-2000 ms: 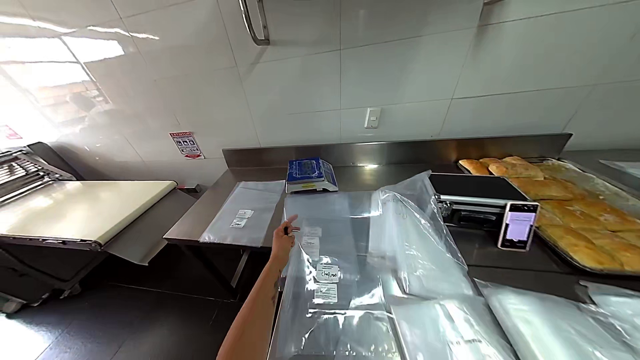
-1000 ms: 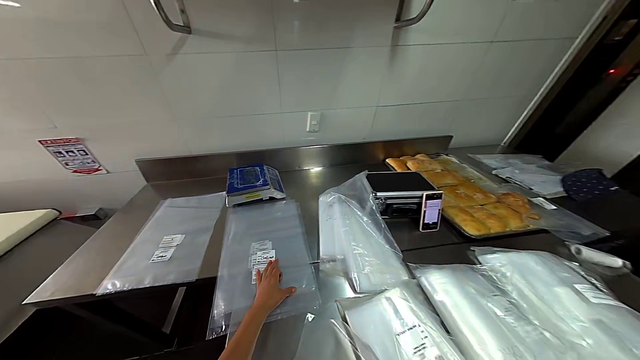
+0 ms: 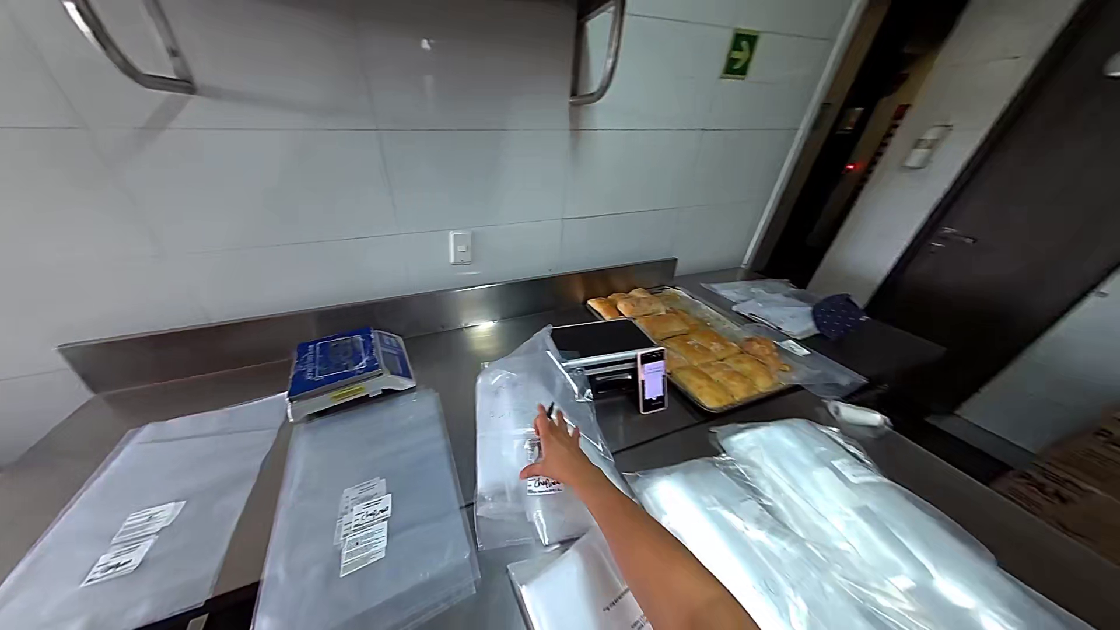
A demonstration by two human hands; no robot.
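My right hand (image 3: 556,451) reaches in from the lower right. Its fingers are spread over a pile of clear plastic bags (image 3: 507,437) with labels, and a dark pen-like thing (image 3: 550,409) shows between them. My left hand is out of view. Left of the hand lies a flat stack of clear bags (image 3: 367,455) with several labels bearing writing. Farther left is another flat clear bag stack (image 3: 201,481), also labelled. A blue and white boxy device (image 3: 346,367) stands behind these stacks. Beside the bag pile, a phone (image 3: 653,381) leans upright against a black-topped scale (image 3: 604,341).
A tray of baked bread (image 3: 709,398) sits behind the phone. Bulky bundles of plastic bags (image 3: 787,516) cover the right front. Further back are flat bags (image 3: 774,306), a dark cloth (image 3: 838,315) and a white roll (image 3: 857,413). A steel backsplash (image 3: 437,306) runs along the wall.
A second ago a hand lay on the labelled flat stack; that stack now has no hand on it, and my right hand is over the bag pile beside it. The view has swung right.
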